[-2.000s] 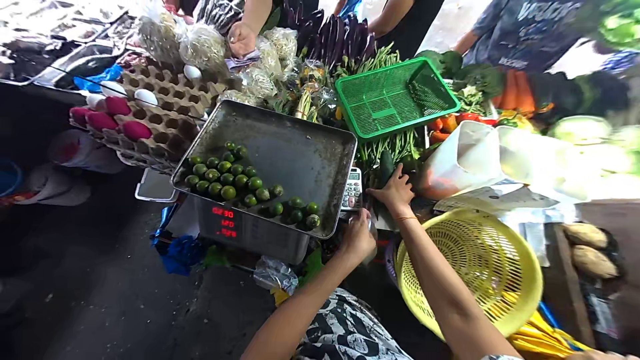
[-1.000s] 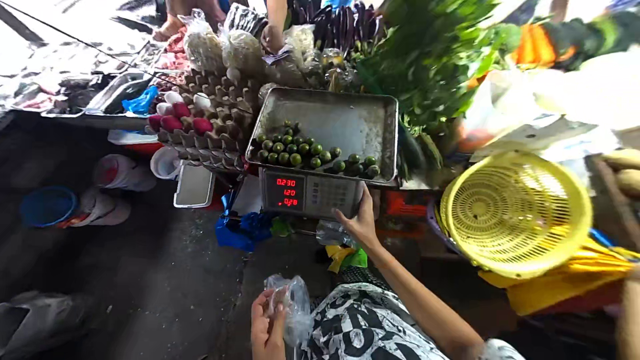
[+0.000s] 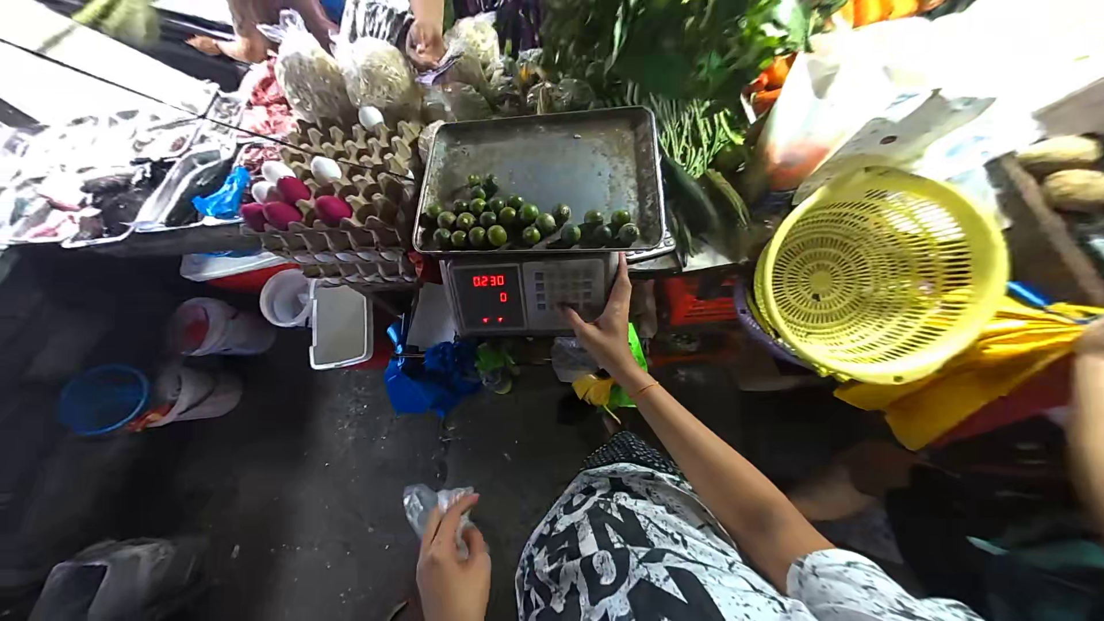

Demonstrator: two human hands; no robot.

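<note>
My right hand (image 3: 609, 323) reaches to the digital scale (image 3: 535, 332), thumb at its keypad and forefinger up along the right side of the housing. The scale's red digits are lit. On top sits a metal tray (image 3: 552, 151) with small green citrus fruits (image 3: 496, 226) gathered along its front and left part. Lower down, over the dark floor, my left hand (image 3: 454, 561) holds a crumpled clear plastic bag (image 3: 423, 504) between its fingers.
Egg cartons (image 3: 371, 194) with white and magenta eggs stand left of the scale. A yellow plastic basket (image 3: 884, 276) is on the right. Green vegetables (image 3: 699, 129) lie behind. Another person's hand (image 3: 424, 43) is at the bagged goods. Buckets (image 3: 220, 326) stand on the floor at left.
Two seconds ago both hands were by the scale's right side; my left hand is now low with the plastic bag. Leafy greens have come in behind the tray, where a green basket was. The scale's display has changed.
</note>
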